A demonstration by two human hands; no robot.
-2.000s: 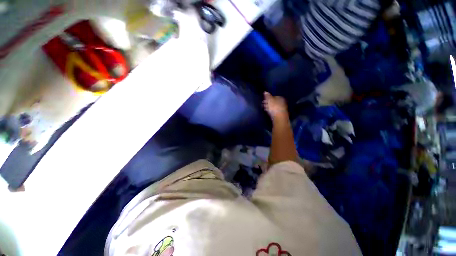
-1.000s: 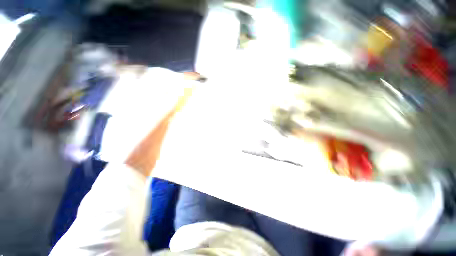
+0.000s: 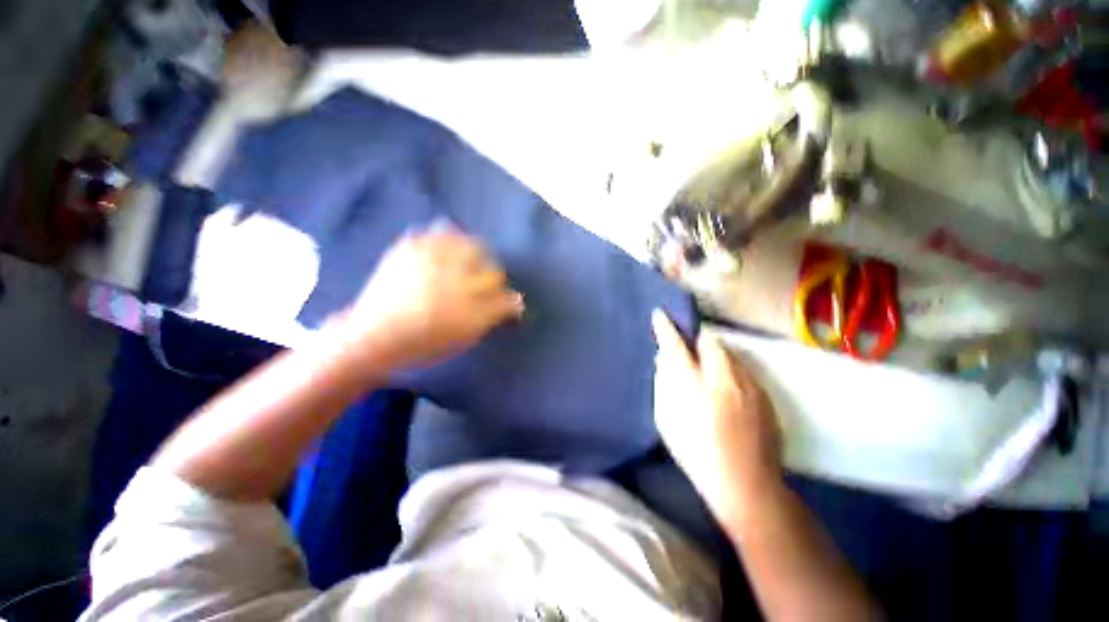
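A large navy cloth panel [image 3: 566,328] lies across the white sewing-machine table [image 3: 851,413] and hangs over its front edge towards my lap. My left hand [image 3: 444,298] is on or just above the middle of the panel, with its fingers curled; blur hides whether it grips cloth. My right hand [image 3: 711,401] is at the panel's right end, with the cloth's corner between thumb and fingers. The needle area of the machine [image 3: 693,243] is just beyond that corner; needle and foot are too blurred to tell.
The sewing machine head with red lettering [image 3: 985,261] stands at the right. Scissors with red and orange-yellow loops [image 3: 848,310] lie near it. Dark cut pieces [image 3: 176,243] are at the table's left end. A white strip [image 3: 1003,462] hangs at the right edge. Blue material [image 3: 353,462] is below the table.
The view has swung from the floor side back to the table. The navy panel now lies spread on the table. My left hand has come in from the far left, and my right hand is at the cloth.
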